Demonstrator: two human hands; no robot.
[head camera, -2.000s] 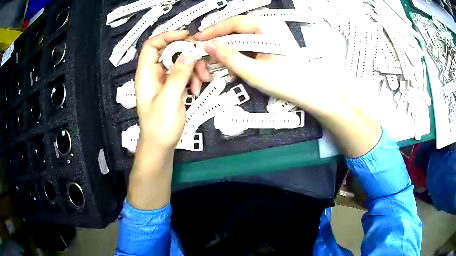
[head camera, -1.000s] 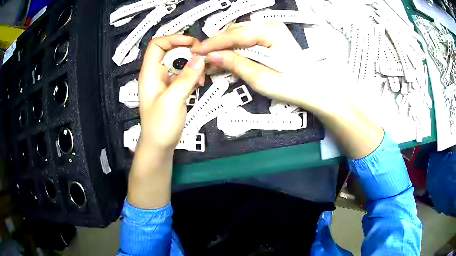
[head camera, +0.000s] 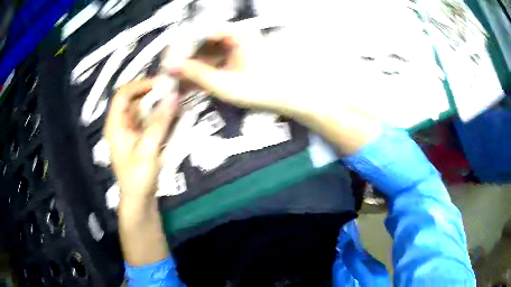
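The picture is blurred. My left hand (head camera: 134, 134) is over the left part of the black foam tray (head camera: 232, 171), its fingers curled around a pale round watch head (head camera: 150, 102). My right hand (head camera: 224, 78) is just right of and above it, thumb and fingertips close together near the watch's upper side. Blur and glare hide whether the right fingertips hold a strap. White strapped watches (head camera: 241, 143) lie in and across the tray below and beside my hands; some straps show at the upper left.
A second black tray (head camera: 61, 123) with round watch heads stands at the left. A glaring white strap pile (head camera: 364, 56) lies at the right, with a second, greyish pile (head camera: 470, 61) beyond. The green mat edge (head camera: 241, 196) runs in front. Something blue (head camera: 487, 140) is at far right.
The view has shifted and tilted, so the scene sits further left and is blurred. My right hand has moved up relative to my left; the left still holds the watch head.
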